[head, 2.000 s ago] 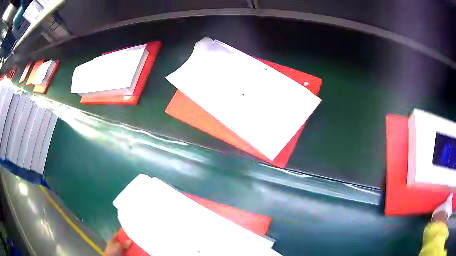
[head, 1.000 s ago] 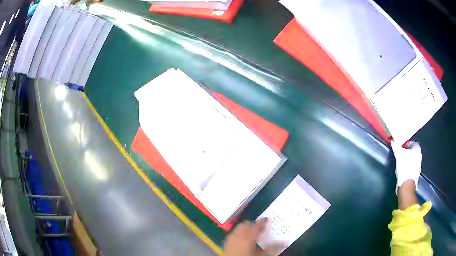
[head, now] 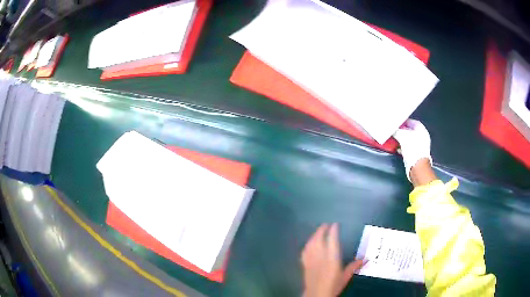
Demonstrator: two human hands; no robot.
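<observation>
My right hand (head: 414, 148), in a white glove, is at the near right corner of a white box with a liner over it (head: 343, 64), on a red tray (head: 279, 87) on the belt. Its fingertips are partly hidden at the tray's corner. My left hand (head: 326, 261), bare, is over the green surface with fingers spread; its thumb touches the left edge of a white printed card (head: 392, 254). The card's right end is hidden by my yellow sleeve. Another white box with a liner (head: 174, 200) lies askew on a red tray (head: 224, 166) to the left.
More boxes on red trays are on the belt: one at upper left (head: 142, 35), smaller ones farther left, and one at the right edge (head: 520, 96). An upright white stack (head: 29, 127) stands far left. A grey floor with a yellow line (head: 110, 249) runs at lower left.
Since one second ago the view has turned, so things sit lower and to the right. The liner on the belt box now lies over the printed area that showed there. My left hand has moved off the card's face.
</observation>
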